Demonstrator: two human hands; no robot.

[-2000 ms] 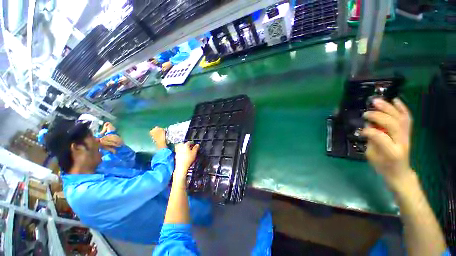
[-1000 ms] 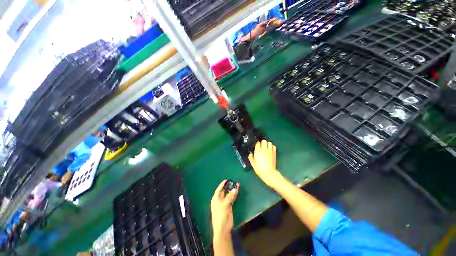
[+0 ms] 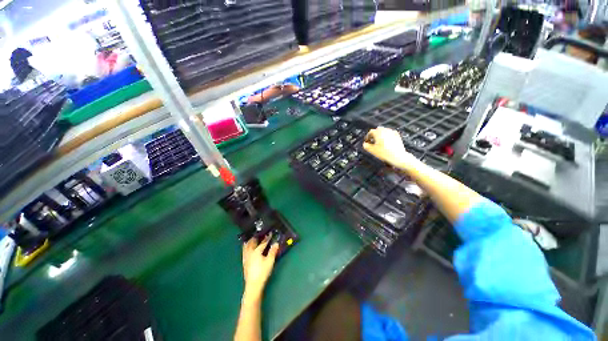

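Observation:
The black assembly fixture (image 3: 252, 208) stands on the green mat, its red-gripped toggle lever (image 3: 227, 176) raised near the metal post. My left hand (image 3: 259, 261) is at the fixture's near base, fingertips on it; whether it holds a part is hidden. My right hand (image 3: 385, 146) is over the black supply tray (image 3: 363, 178) at the right, fingers curled together at its pockets; whether a part is between them cannot be told. Pockets at the tray's left and far side hold small shiny parts.
A darker tray (image 3: 100, 313) lies at the lower left. The metal post (image 3: 167, 86) rises behind the fixture beside a red box (image 3: 225, 130). More trays lie beyond the supply tray. A pale grey machine (image 3: 533, 146) stands at the far right. A shelf (image 3: 267, 73) spans above the bench.
The view has swung right. My right hand has left the fixture and moved over the supply tray. My left hand has moved from the mat's near side, where it held a small part, to the fixture's base.

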